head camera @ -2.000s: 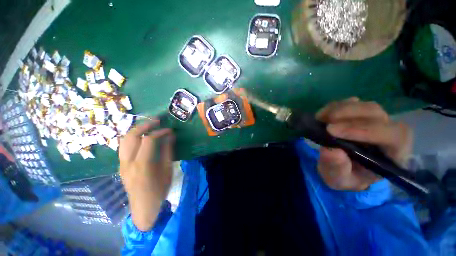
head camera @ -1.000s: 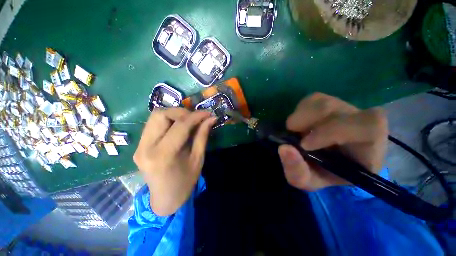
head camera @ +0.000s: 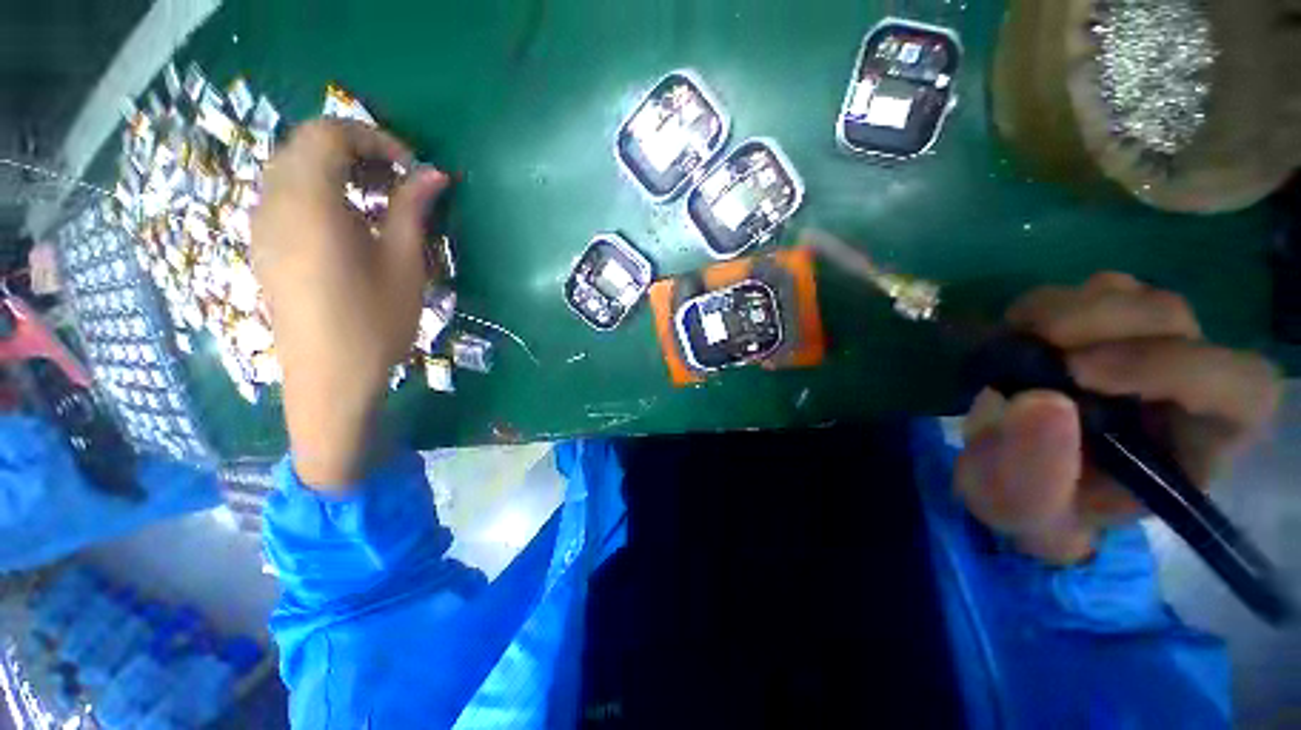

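My right hand (head camera: 1106, 414) is closed around the black handle of a soldering iron (head camera: 1184, 499); its metal barrel points left toward the jig and is blurred. An orange jig (head camera: 803, 307) holds one watch case (head camera: 729, 325) with a circuit board inside. My left hand (head camera: 343, 271) is over the pile of small silver-white batteries (head camera: 214, 271), its fingers bent at the pile's upper right; whether they grip a battery is unclear. A thin solder wire (head camera: 492, 331) curves over the mat just right of the pile.
More watch cases (head camera: 671, 136) lie behind and left of the jig, another (head camera: 899, 89) farther right. A tan tub (head camera: 1256, 129) with silvery wool stands at the upper right. A gridded tray (head camera: 121, 335) is at the left edge. Another person's blue sleeve (head camera: 100, 492) shows at far left.
My left hand has moved from the case in the jig leftward to the battery pile. The iron has drawn back to the right from the case. The view has shifted, too.
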